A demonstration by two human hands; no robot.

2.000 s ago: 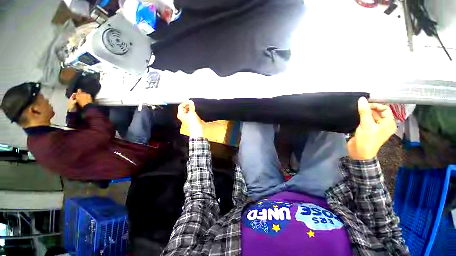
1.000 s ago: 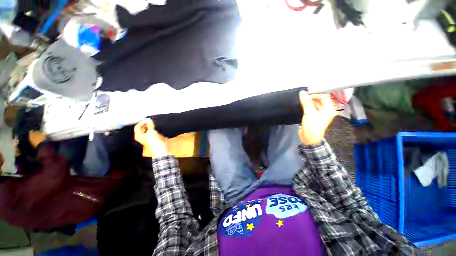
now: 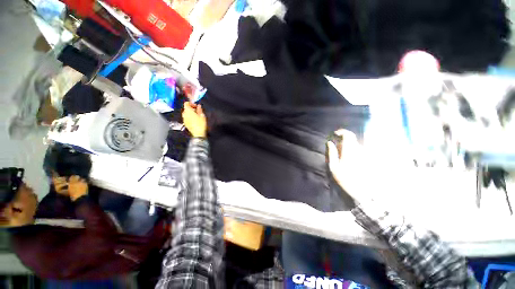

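Observation:
A black garment [image 3: 271, 152] lies spread on the white table, with long folds running across it. My left hand [image 3: 195, 119] is at its far left edge, with curled fingers closed on the cloth edge; the fingertips are small and partly hidden. My right hand [image 3: 345, 163] is at its right side, overexposed and blurred, with dark cloth between thumb and fingers. The garment lies between both hands.
A grey-vented white machine [image 3: 127, 132] stands left, beside a blue packet [image 3: 162, 92]. A red case [image 3: 155, 22], dark pile [image 3: 395, 36] and pink-topped round object [image 3: 419, 61] lie farther back. A person in maroon [image 3: 84, 242] sits left. A tan box [image 3: 244, 232] is below the table edge.
Both hands have moved from the near table edge forward over the table. The black strip stretched between them above the lap no longer shows there. The view has shifted towards the table's back.

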